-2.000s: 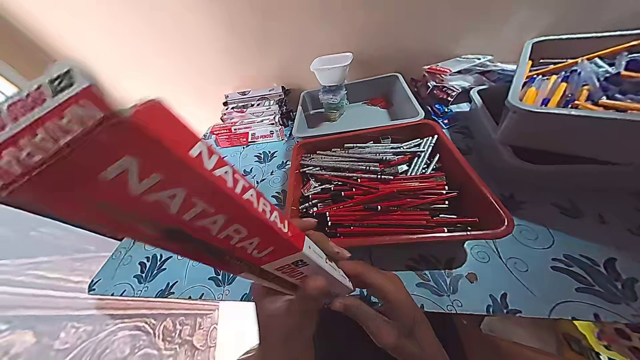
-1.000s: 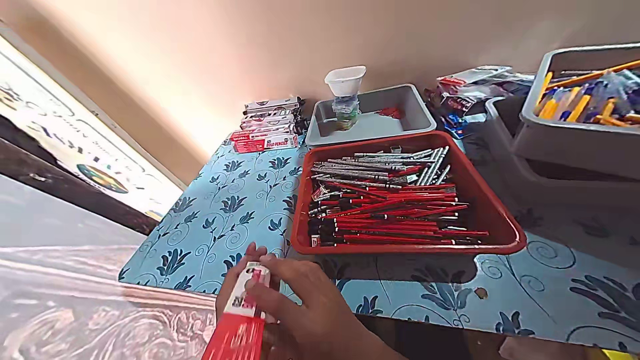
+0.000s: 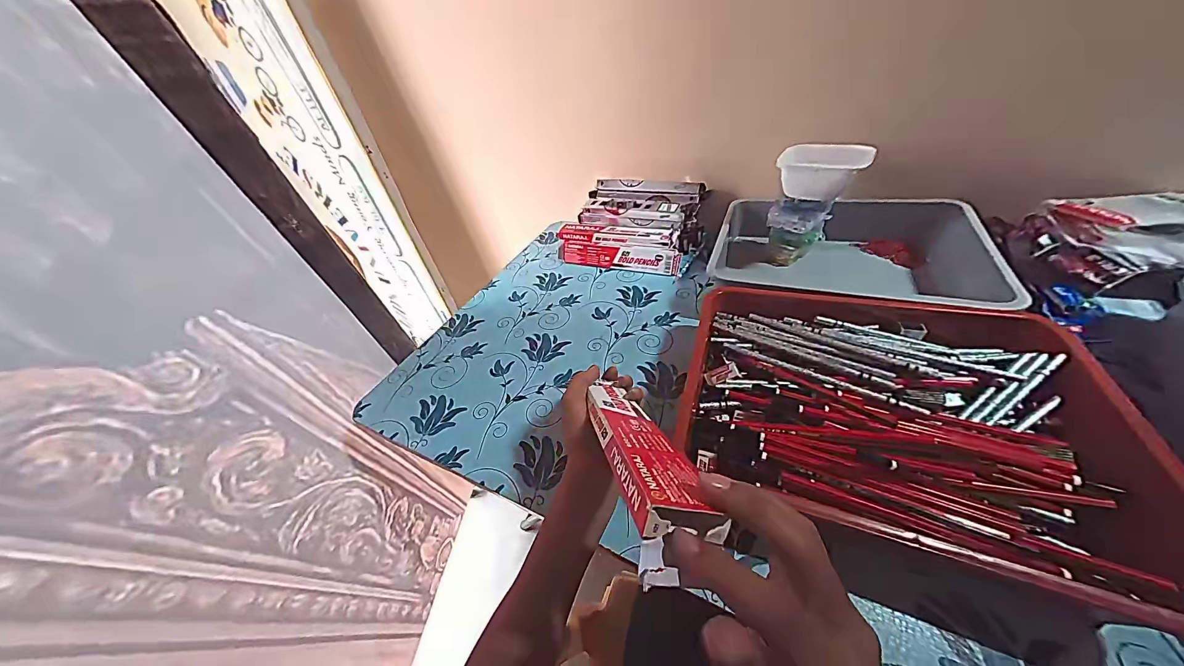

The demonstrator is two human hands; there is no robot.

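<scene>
A red and white Nataraj pencil box (image 3: 652,462) is held between my two hands over the table's near edge. My left hand (image 3: 587,425) grips its far end, with fingertips showing beyond it. At the near end, where a white flap hangs open, my right hand (image 3: 772,564) has its fingers on the box's edge and flap. Whether pencils are inside cannot be seen. Right of the box, a red-brown plastic tray (image 3: 689,407) holds many loose red pencils (image 3: 888,462) and silver-patterned pencils (image 3: 832,347).
Stacked pencil boxes (image 3: 638,227) lie by the wall on the blue floral tablecloth (image 3: 518,370). A grey tray (image 3: 962,250) holds clear plastic containers (image 3: 805,208) and small red pieces. Plastic packets (image 3: 1110,231) lie at the far right. Carved-pattern panel (image 3: 231,462) on the left.
The box has moved from close in front of the camera to lower down, and its open flap end now faces me. The view has swung left.
</scene>
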